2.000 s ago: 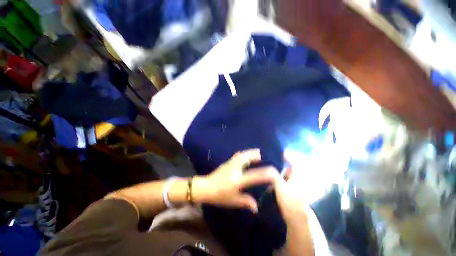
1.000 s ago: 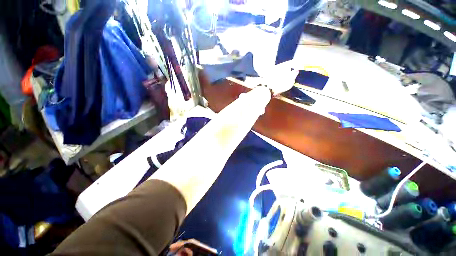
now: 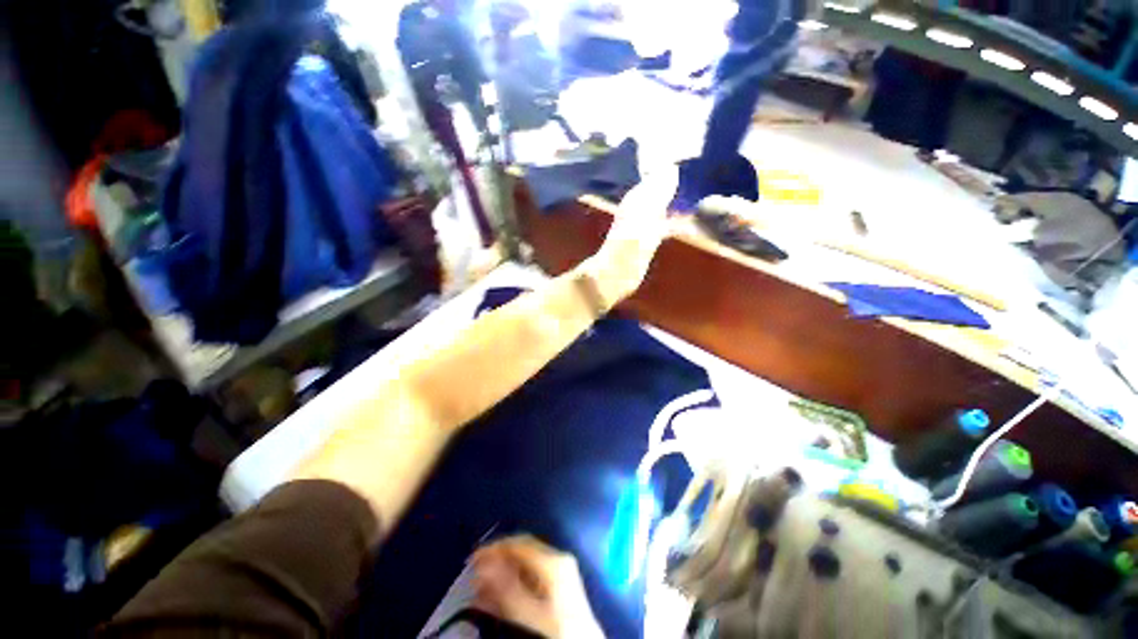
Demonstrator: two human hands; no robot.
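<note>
My left arm reaches over the reddish-brown board. My left hand (image 3: 658, 187) is pale and washed out by glare, with its fingers closed on a small navy piece (image 3: 724, 179) beside it. My right hand (image 3: 518, 577) is low in the picture, over the large navy garment panel (image 3: 549, 412), with its fingers curled; whether it grips cloth cannot be told. The panel lies on the white machine table, left of the sewing machine (image 3: 811, 556). The needle area is hidden by the machine head and glare.
The reddish-brown board (image 3: 749, 325) crosses behind the panel. Beyond it lie a dark tool (image 3: 743, 235) and blue cloth (image 3: 911, 303). Thread cones (image 3: 986, 481) stand at the right. Blue garments (image 3: 281, 187) hang at the left. A pale lamp neck (image 3: 668, 418) curves by the machine.
My left arm first reached out over the board, then drew back slightly; the small navy piece has shifted left with my hand, uncovering a yellow item. My right hand shows more fully.
</note>
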